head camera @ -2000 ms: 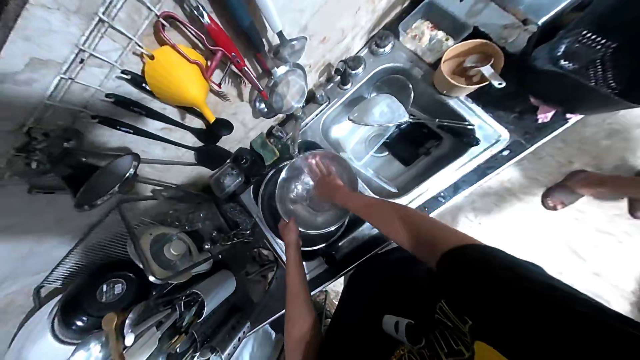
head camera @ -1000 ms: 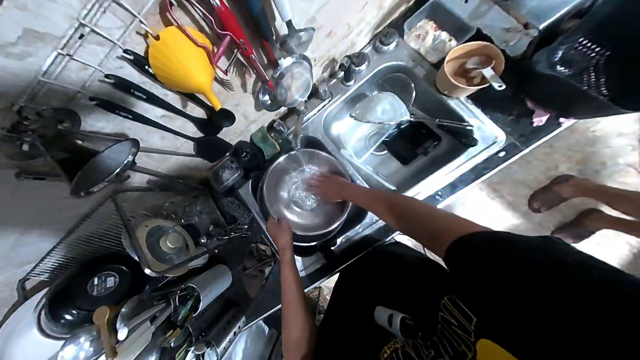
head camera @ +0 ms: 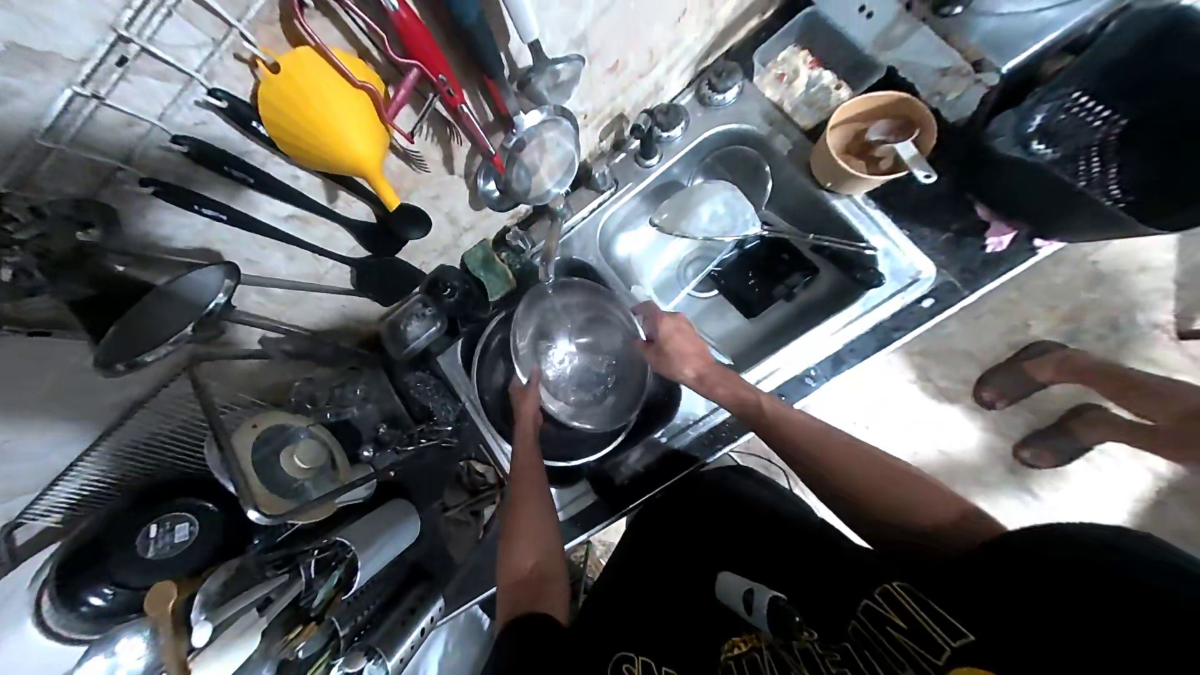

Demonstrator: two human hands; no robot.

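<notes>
A round metal bowl is held over a dark pan in the left sink basin, below the faucet. My left hand grips its lower left rim, thumb on top. On the right rim my right hand is closed, its fingertips partly hidden. The right basin holds a mesh strainer, a black square item and other utensils. A green sponge lies behind the bowl, near the faucet.
A tan container with a spoon and a plastic tub stand behind the right basin. Utensils and a yellow funnel hang on the wall. A dish rack and cutlery holders are at left. Another person's feet show at right.
My right hand has moved from inside the bowl to its right rim. My left hand stays at the bowl's left side.
</notes>
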